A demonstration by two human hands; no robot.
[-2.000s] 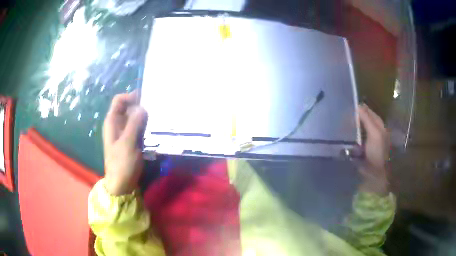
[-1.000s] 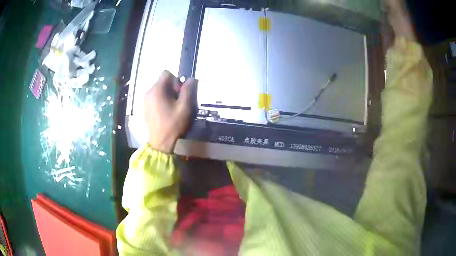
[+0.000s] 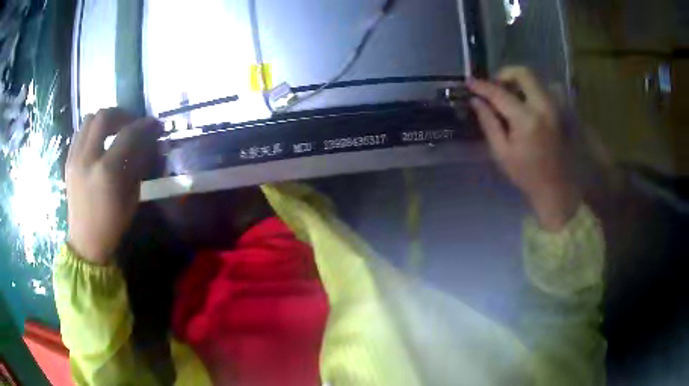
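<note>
A display panel lies in the dark dispensing jig, white lettering on the jig's front bar. A thin display cable with a dark end crosses the panel's back from a small connector beside a yellow tape tab. The panel's far part is cut off by the top edge. My left hand is at the front left corner of panel and jig, fingertips dark and blurred. My right hand has thumb and fingers at the panel's front right corner. Whether either hand grips anything cannot be told.
The green bench with bright glare is at the left. An orange-red foam pad is at the lower left. The pale machine bed shows right of the jig. Brown surfaces lie at the far right.
The panel, held in both hands two seconds ago, lies in the jig. My right hand has come from the jig's far right side to its front right corner. The view has shifted.
</note>
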